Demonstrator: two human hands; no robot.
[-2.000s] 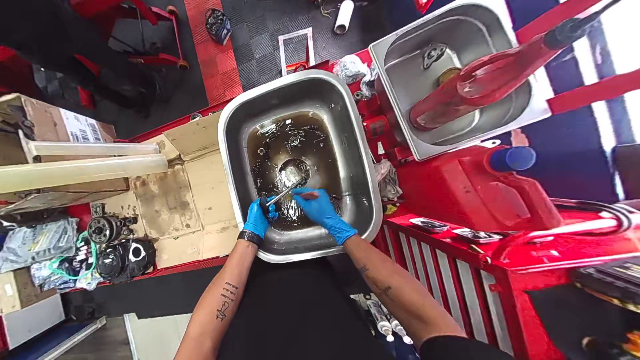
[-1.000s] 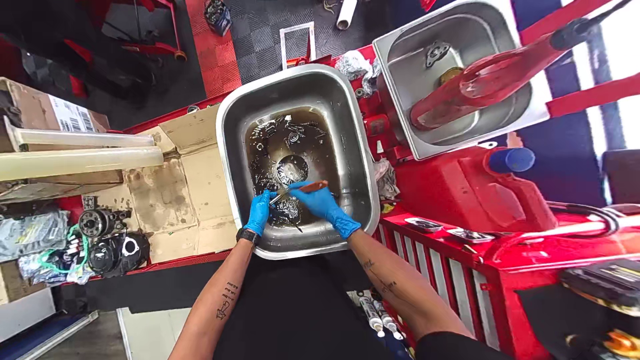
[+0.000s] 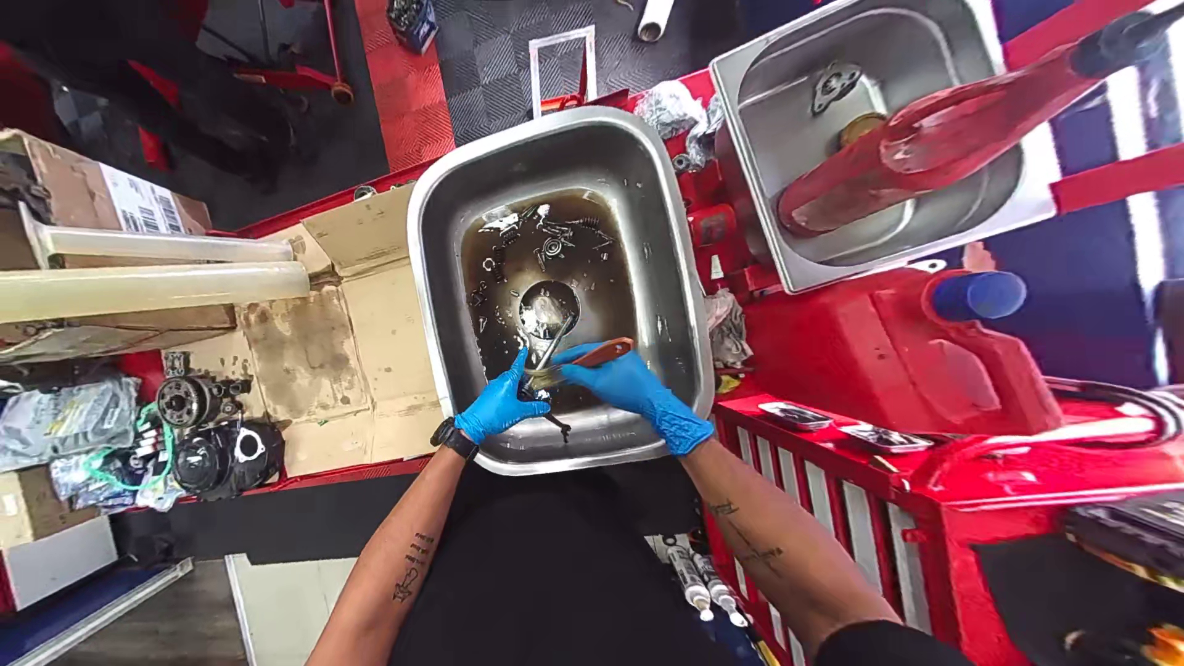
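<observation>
Both hands wear blue gloves over the near end of a metal basin (image 3: 680, 277) of dark, dirty liquid. My left hand (image 3: 500, 404) grips a slender forked metal part (image 3: 552, 344), its far end over the round drain well (image 3: 549, 310). In my right hand (image 3: 622, 379) is a brush (image 3: 606, 353) with a reddish wooden handle; its pale bristles touch the part near my left fingers. Springs, bolts and other small metal parts (image 3: 552, 247) lie in the liquid beyond the well. A small dark part (image 3: 558, 424) sits at the near wall of the basin.
Flattened cardboard (image 3: 310, 370) borders the basin on the left, with greasy engine parts (image 3: 227, 458) and plastic bags (image 3: 69, 416) farther out. To the right stand a second steel basin (image 3: 758, 213) under a red tapered container (image 3: 888, 157), and a red jug (image 3: 888, 342) with a blue cap.
The brush has shifted in my right hand; its bristles now show against the metal part. My left hand stays around the part at the near end of the basin.
</observation>
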